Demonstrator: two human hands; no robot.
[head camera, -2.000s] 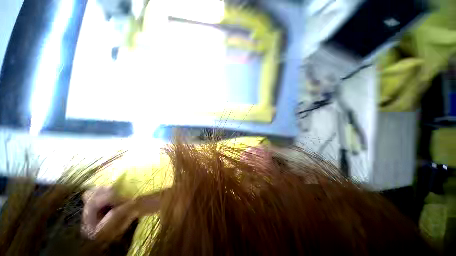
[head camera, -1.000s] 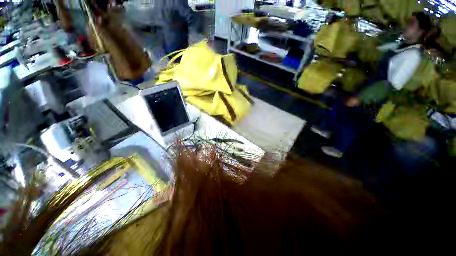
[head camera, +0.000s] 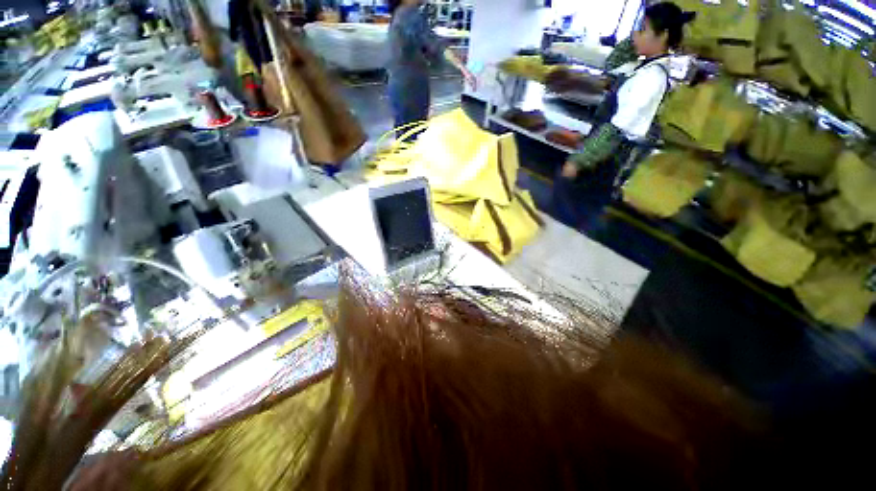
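A yellow bag panel (head camera: 255, 443) with a brown edge lies at the bottom left, partly behind hair that hangs before the camera. Above it is a flat sewing clamp (head camera: 312, 319) with yellow tape and a long slot. White sewing machine parts (head camera: 204, 257) stand behind it. A blurred skin-toned patch at the bottom left edge may be my left hand (head camera: 104, 470); its fingers and grip cannot be made out. My right hand is not visible; hair covers the lower middle and right.
A control screen (head camera: 404, 222) stands behind the clamp. A pile of yellow bags (head camera: 473, 165) lies on the pale side table (head camera: 586, 267). A person (head camera: 629, 110) stands by a shelf, another (head camera: 410, 67) farther back. Yellow bags (head camera: 716, 120) hang at right. Thread cones (head camera: 255, 101) stand at left.
The view has swung up and right from the clamp to the workshop, then slightly back left. The person by the hanging bags now appears beside the shelf, more upright.
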